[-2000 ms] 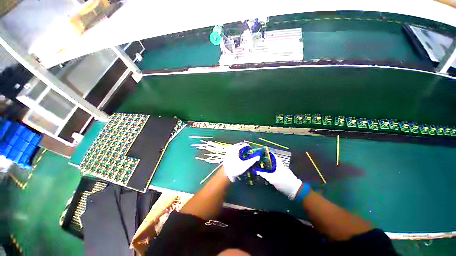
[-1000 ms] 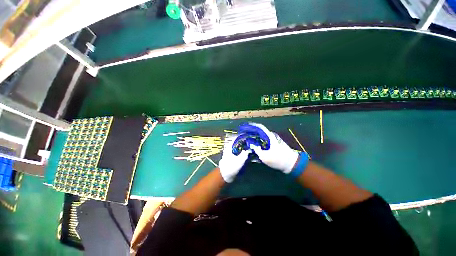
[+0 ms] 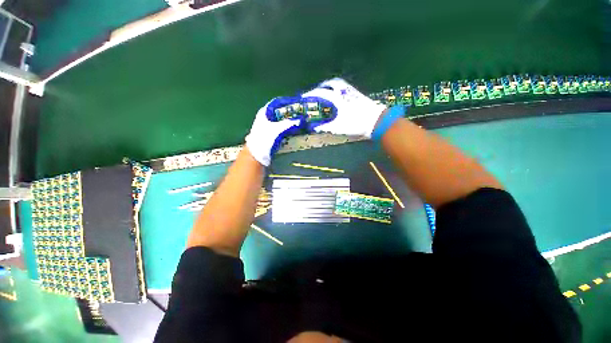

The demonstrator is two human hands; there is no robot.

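My left hand (image 3: 271, 130) and my right hand (image 3: 338, 110), in white gloves with blue palms, are close together over the dark green belt. Between their fingertips they hold a short PCB strip (image 3: 301, 111) of small green boards, partly covered by the fingers. A PCB strip (image 3: 365, 206) with yellow edges lies with its left end on the slotted metal plate (image 3: 305, 201) on the teal bench. A row of single PCBs (image 3: 462, 90) stands along the belt to the right of my right hand.
The panel stack (image 3: 57, 231) is at the left with a black mat (image 3: 109, 221) beside it. Loose edge rails (image 3: 266, 233) lie left of the metal plate; others (image 3: 387, 184) lie above and right of it. A metal frame stands at the far left.
Both hands have moved forward from the bench to over the belt, with boards in them. The metal plate and the strip on it now show clearly. The view has shifted.
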